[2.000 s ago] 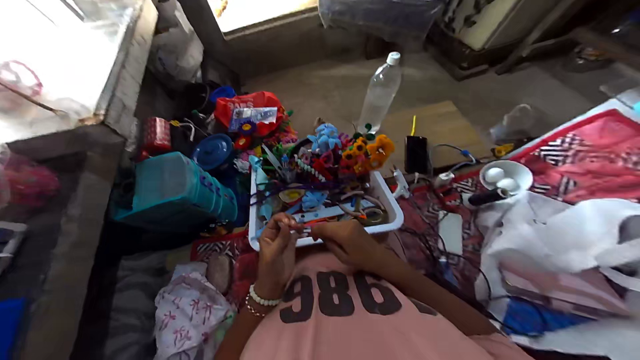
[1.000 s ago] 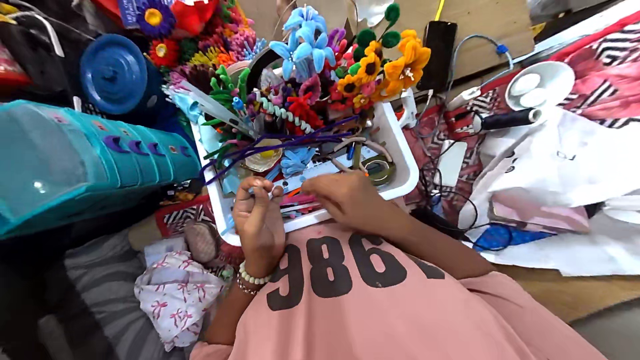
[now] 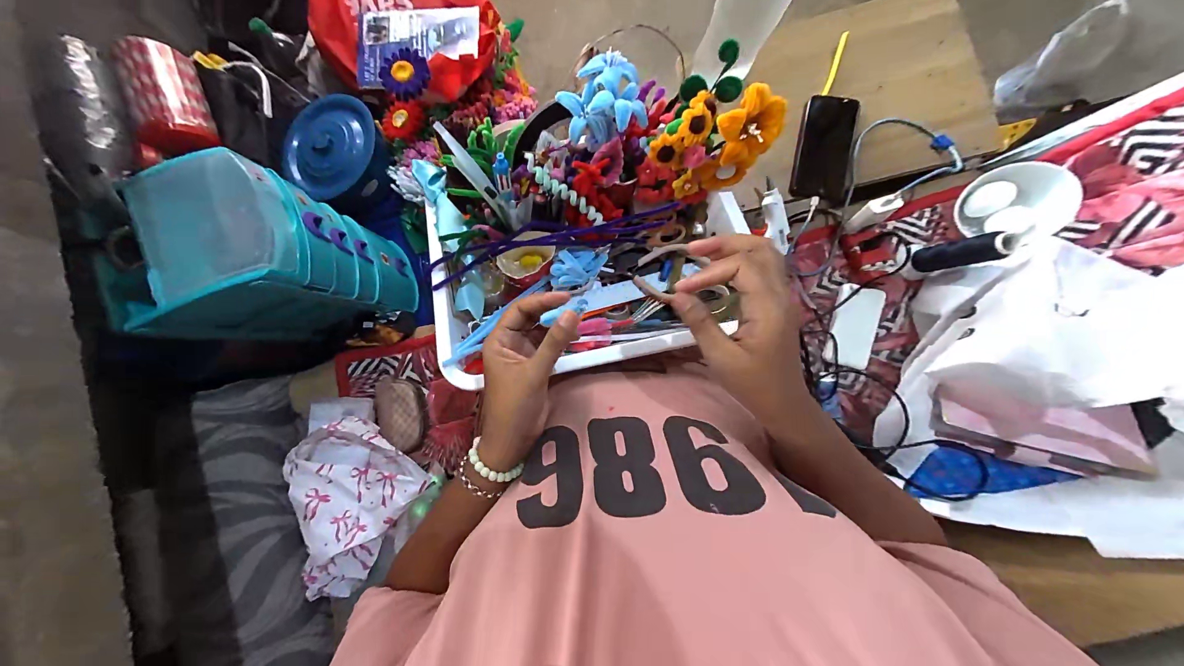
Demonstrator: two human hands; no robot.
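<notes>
Over the near part of a white plastic tray point(image 3: 638, 350), my right hand point(image 3: 740, 319) pinches a thin beige-grey strip point(image 3: 653, 289), perhaps a pipe cleaner, between thumb and fingers. My left hand point(image 3: 529, 356), with bead bracelets at its wrist, is at the tray's near left; thumb and forefinger are close together, and whether anything small lies between them is unclear. Purple pipe cleaners point(image 3: 555, 231) cross the tray. Light blue fuzzy petals point(image 3: 578, 268) lie in its middle. Behind them stand a light blue fuzzy flower point(image 3: 606, 97) and an orange one point(image 3: 751, 125).
A teal drawer unit point(image 3: 268, 250) and a blue round lid point(image 3: 328, 146) are on the left. On the right are a black phone point(image 3: 825, 148), a glue gun point(image 3: 775, 217), a thread spool point(image 3: 962, 252), a white bowl point(image 3: 1017, 199) and cables. A clear bottle point(image 3: 740, 37) stands behind the flowers.
My hands, close together before, are now apart, the right one raised to the right with the beige-grey strip. The view has shifted.
</notes>
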